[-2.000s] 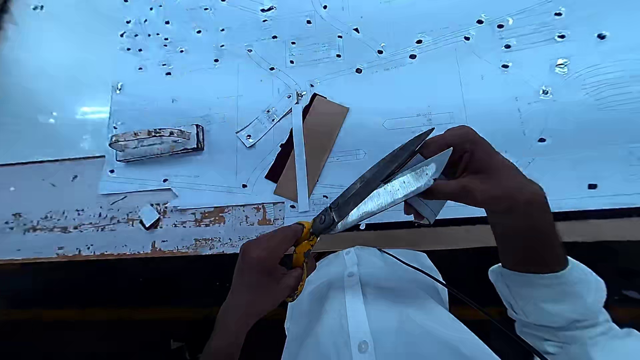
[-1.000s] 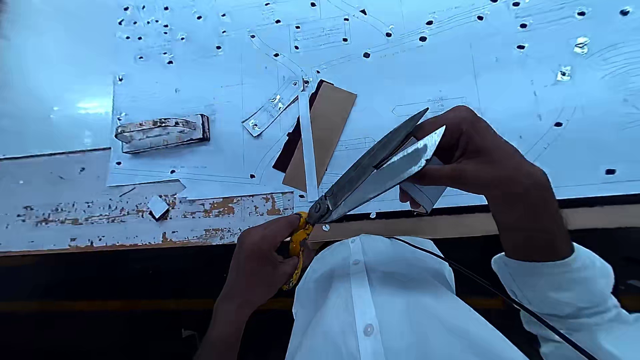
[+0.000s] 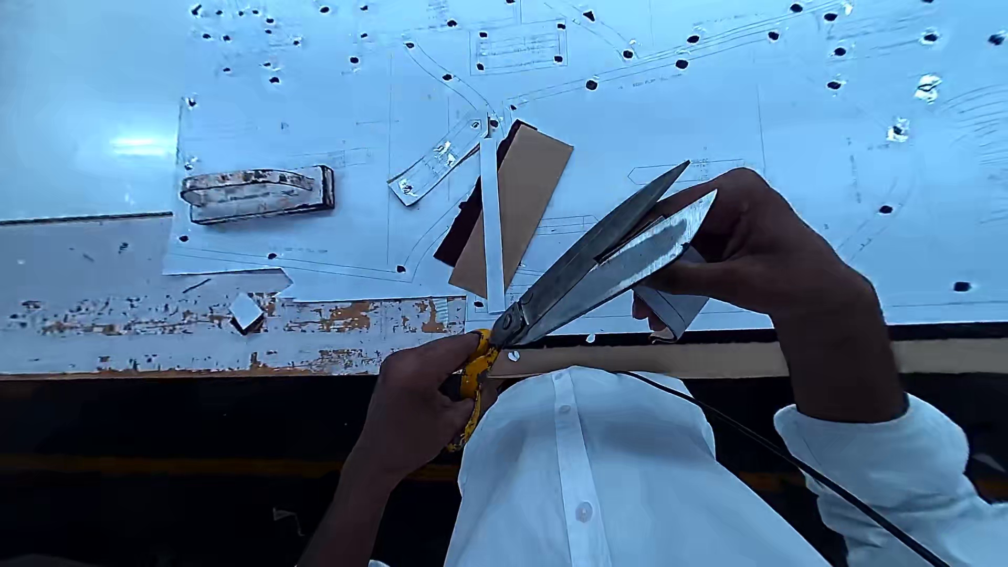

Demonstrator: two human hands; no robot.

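My left hand (image 3: 417,402) grips the yellow handles of a large pair of tailor's shears (image 3: 583,268). The metal blades are a little apart and point up and right, their far ends beside my right hand (image 3: 740,244). My right hand pinches a small folded pale piece of paper or card (image 3: 677,303), which hangs below the thumb; part of it is hidden by the blades and fingers. To the left of the blades a brown card strip (image 3: 528,205) lies over a dark piece (image 3: 461,228), with a narrow white strip (image 3: 490,228) across them.
Large marked paper sheets (image 3: 315,236) with many dark holes cover the table. A worn block with a curved handle (image 3: 256,193) lies at left. A short clear strip (image 3: 433,165) and a small white scrap (image 3: 246,312) lie nearby. The table's front edge (image 3: 709,358) runs beside my body.
The shears' blades stay apart beside my right hand, opening a little differently. Both hands keep their hold, and the folded piece in my right hand has turned somewhat.
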